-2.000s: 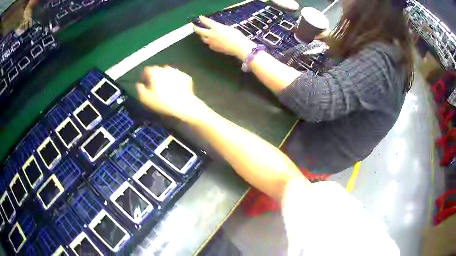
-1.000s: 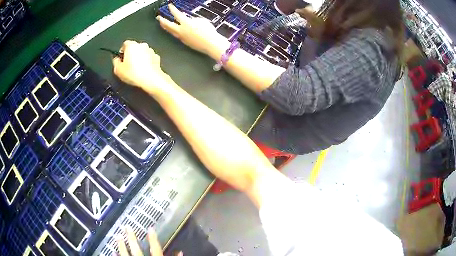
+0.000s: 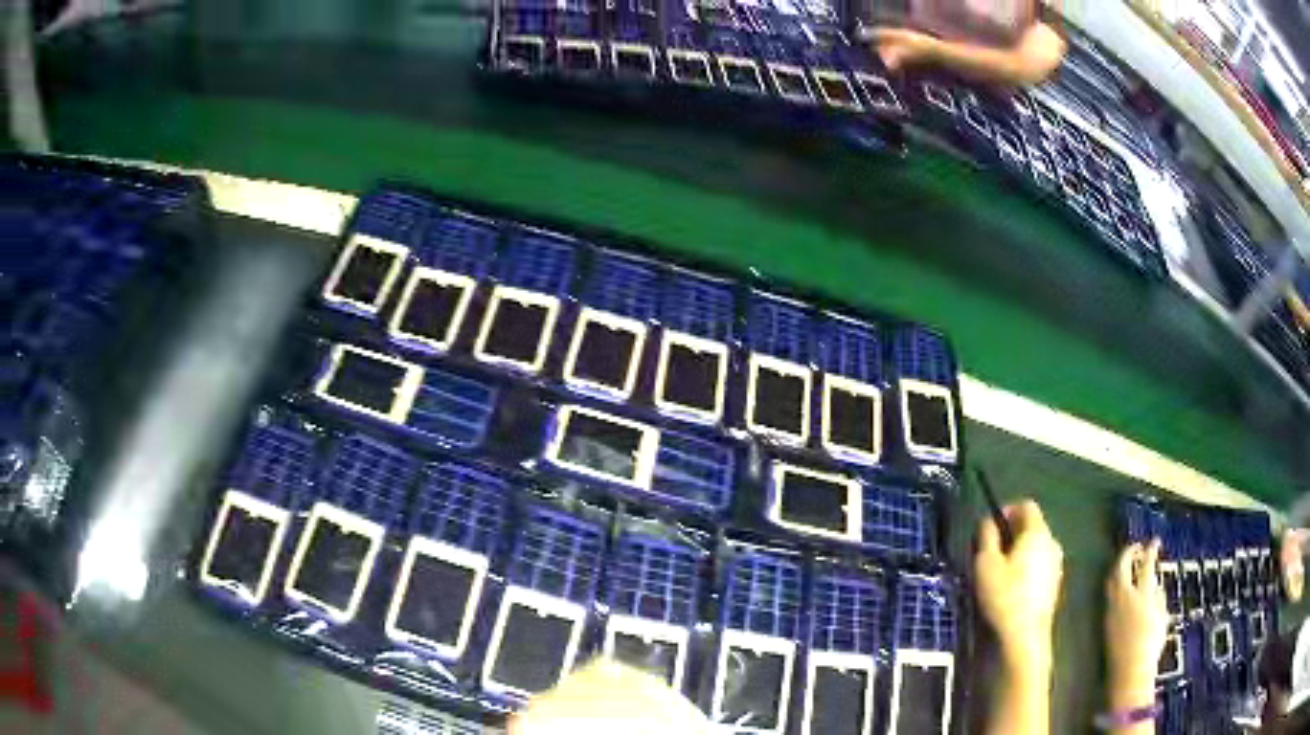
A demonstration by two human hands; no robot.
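Note:
A large glossy black tray (image 3: 532, 409) holds blue front housings (image 3: 606, 353) in two long rows with a few sideways ones between. Each has a pale-bordered dark window. My right hand (image 3: 1020, 567) is just beyond the tray's right end, shut on dark slim tweezers (image 3: 991, 495) that point up and left. My left hand (image 3: 611, 701) is a pale shape over the tray's lower edge, cut off by the frame; its fingers cannot be made out. A carrier sheet (image 3: 424, 721) with small marks shows partly below the tray.
A green conveyor belt (image 3: 690, 194) runs beyond the bench, past a pale edge strip (image 3: 1063, 428). Another tray (image 3: 690, 36) stands across it, where a person's arm (image 3: 963, 55) reaches in. A neighbour's hand (image 3: 1135, 625) is at a tray on the right. A dark blue tray (image 3: 86, 330) lies left.
The view has swung left, so the whole tray shows. My right hand still holds the tweezers. My left hand, fingers spread over the carrier sheet before, is now at the tray's lower edge.

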